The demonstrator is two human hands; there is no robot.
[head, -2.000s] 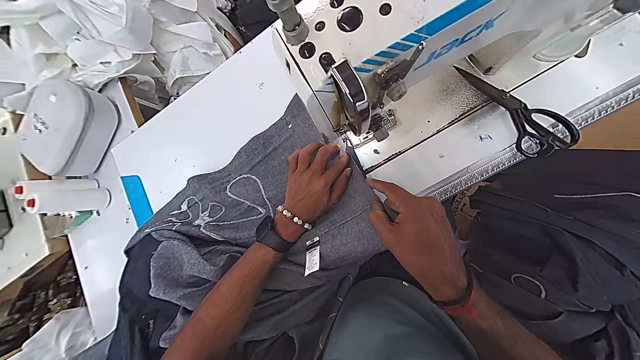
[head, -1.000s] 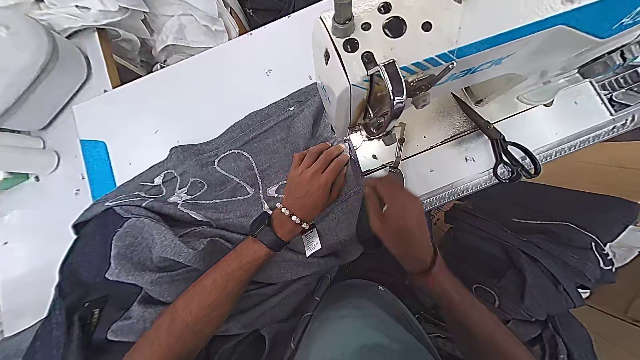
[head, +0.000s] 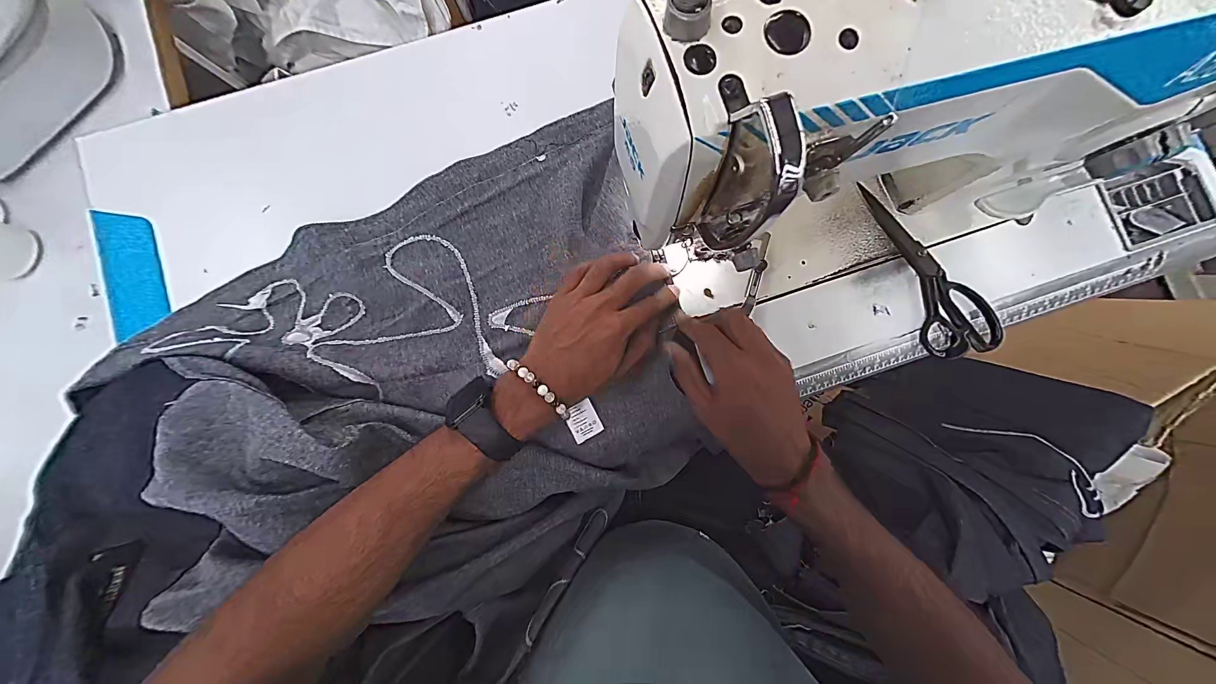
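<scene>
Grey woven fabric (head: 532,218) with a looping white chain of thread (head: 427,242) lies over the machine bed, its edge at the presser foot of a Jack sewing machine (head: 665,123). My left hand (head: 594,332), with a beaded bracelet and a dark watch, presses flat on this cloth just left of the needle area. Close beside it, my right hand (head: 746,389) has its fingers bent on the cloth's near right edge, in front of the foot; its exact grip is hidden. A white care label (head: 584,421) shows below my left wrist.
Black-handled scissors (head: 936,275) lie on the machine bed at the right, above a measuring scale (head: 855,368) along the edge. Dark fabric pieces (head: 978,456) rest by a cardboard box (head: 1140,551). White cloth (head: 332,33) is heaped beyond the table at the upper left.
My right hand has come up to the cloth edge beside my left hand; one second ago it was blurred, slightly farther from the foot. The view has shifted closer to the machine.
</scene>
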